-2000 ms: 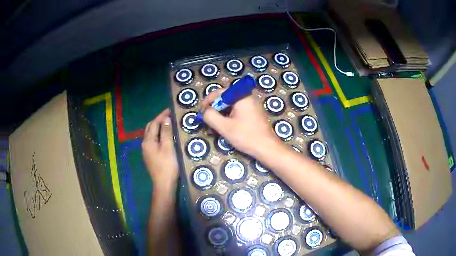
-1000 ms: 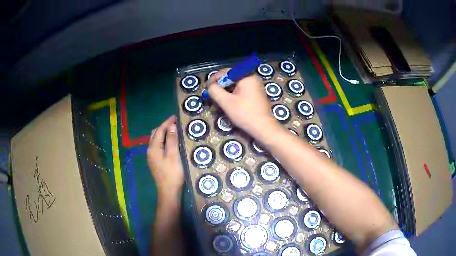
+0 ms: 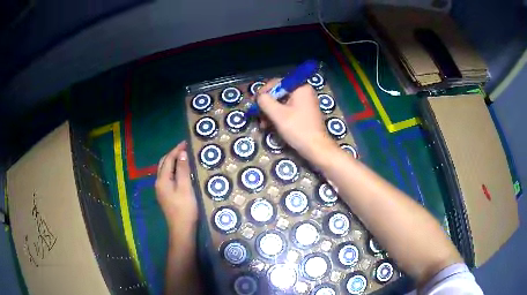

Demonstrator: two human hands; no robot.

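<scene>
Round parts with black rims and white concentric rings sit in rows in a clear tray with brown between them. Several near the lower middle are washed out by glare. My right hand holds a blue marker pen slanted over the upper rows. Its tip is at the right edge of a part in the second row, second from the left; whether it touches cannot be told. My right hand and forearm hide several parts. My left hand rests against the tray's left edge, holding nothing else visible.
A covered stack with a scribbled brown top stands at left. Another, with a red mark on its brown top, stands at right. Brown cardboard sheets with a dark flat object lie at far right. A white cable lies behind the tray.
The pen tip has moved from the left column's third row to its second row, then right to the second column. My left hand stays at the tray's edge. The view has shifted slightly.
</scene>
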